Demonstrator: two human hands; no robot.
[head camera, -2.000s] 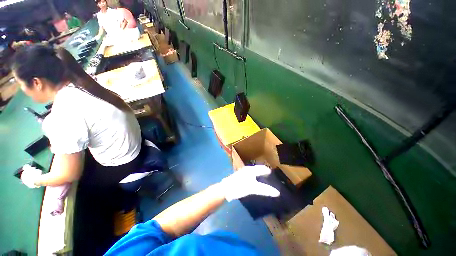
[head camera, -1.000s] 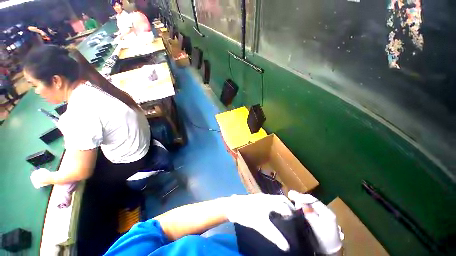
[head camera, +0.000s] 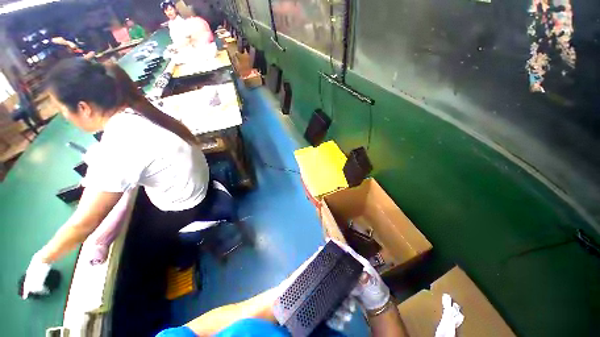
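A black box unit (head camera: 317, 287) with a face full of small holes is held tilted at the bottom centre. My right hand (head camera: 372, 289), in a white glove, grips its right side. My left hand (head camera: 296, 271), also gloved in white, is mostly hidden behind the unit, with only a pale strip showing along its upper left edge. The left forearm and blue sleeve come in from the bottom.
An open carton (head camera: 395, 227) with dark pieces stands ahead, beside a yellow tray (head camera: 320, 170). A loose white glove (head camera: 449, 317) lies on cardboard (head camera: 421, 312). Black units (head camera: 357, 166) stand along the green belt. A co-worker (head camera: 154, 158) sits at the left belt (head camera: 33, 197).
The unit has been raised and turned, so its perforated face now shows. Both hands are around it. The co-worker's gloved hand has moved down the left belt onto a dark piece.
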